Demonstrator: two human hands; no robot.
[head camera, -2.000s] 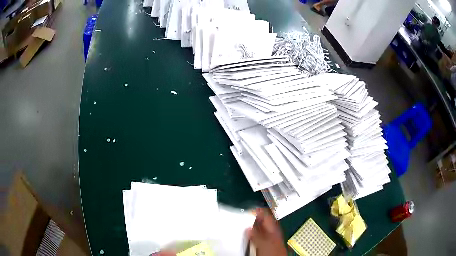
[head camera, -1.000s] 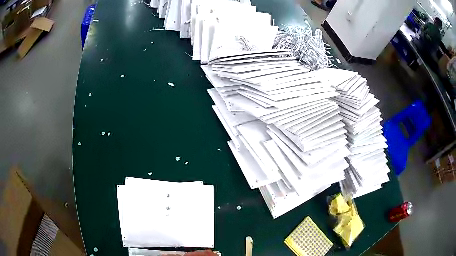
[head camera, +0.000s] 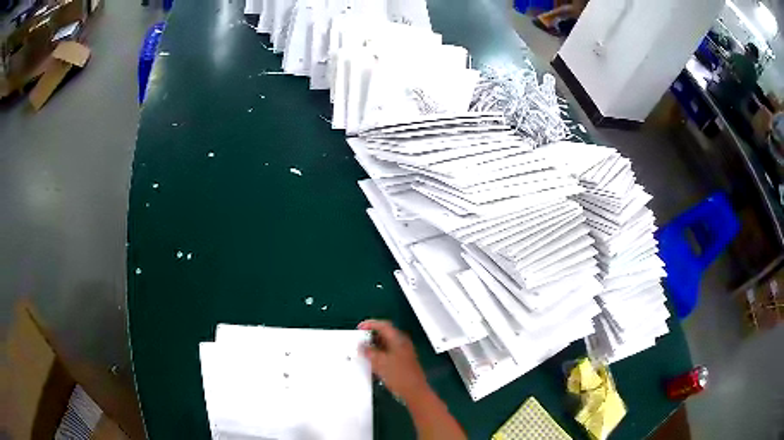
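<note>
White panels (head camera: 292, 378) lie slightly offset on one another at the bottom left of centre, cut off by the lower edge. The top one has two small marks mid-face. My right hand (head camera: 395, 363) is at their upper right corner, with its fingertips closed on it; the thumb is hard to make out. My left hand is not in view. A yellow dot sheet (head camera: 531, 423) lies at the bottom right, partly cut off. Beside it is yellow material in a clear bag (head camera: 596, 398).
Fanned stacks of white panels (head camera: 507, 232) fill the right of the green table (head camera: 232, 206), with tangled white cords (head camera: 524, 99) behind. A red can (head camera: 688, 383) stands near the right edge. An open carton (head camera: 43, 378) is at the lower left, a blue stool (head camera: 701, 245) at right.
My right hand has come up to the panels' upper right corner. A hand at the bottom edge and the cream strip, seen one second ago, are out of view. The view has shifted slightly.
</note>
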